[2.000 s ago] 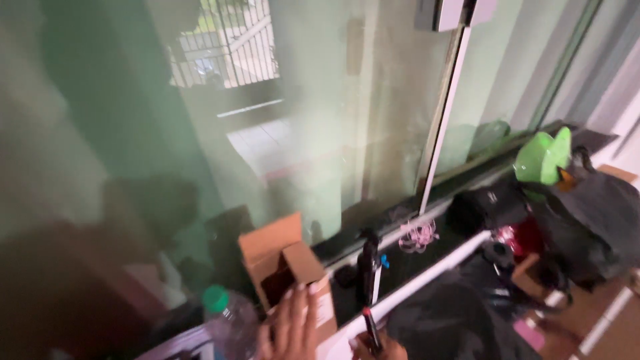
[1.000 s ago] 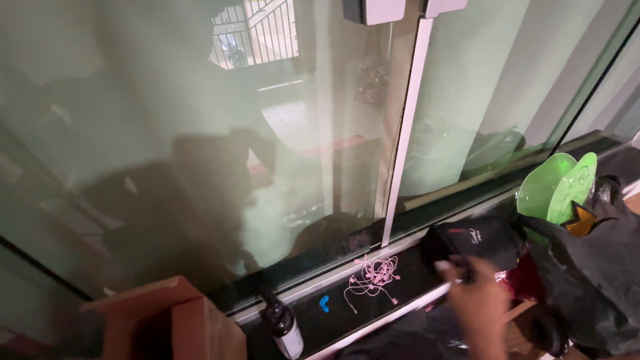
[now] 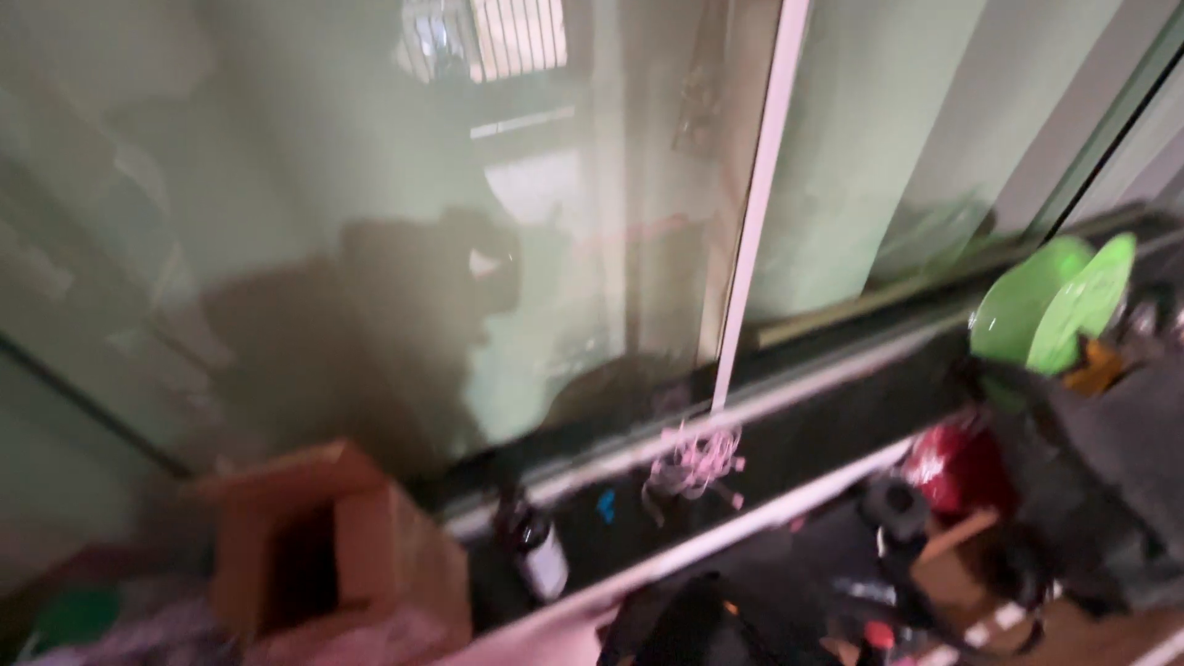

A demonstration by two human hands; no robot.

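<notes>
Neither of my hands is in the frame. A cardboard box (image 3: 430,564) with its flap raised stands at the lower left, its dark inside facing me. Right of the box, a small dark bottle with a white label (image 3: 544,560) is on the black window ledge. A small blue piece (image 3: 606,506) lies beside it. Farther right on the ledge is a tangle of thin pink cords (image 3: 703,460). The picture is blurred, so fine details are hidden.
Glass panes (image 3: 573,305) rise behind the ledge (image 3: 832,407). At right are light-green plastic pieces (image 3: 1078,301), a shiny red object (image 3: 957,467) and dark fabric or bags (image 3: 1128,444). Below the ledge lie a black item (image 3: 712,620) and a small open carton (image 3: 962,564).
The hand seen a second ago at the black cap-like item on the ledge has left the view. That item no longer shows on the ledge beside the pink cords.
</notes>
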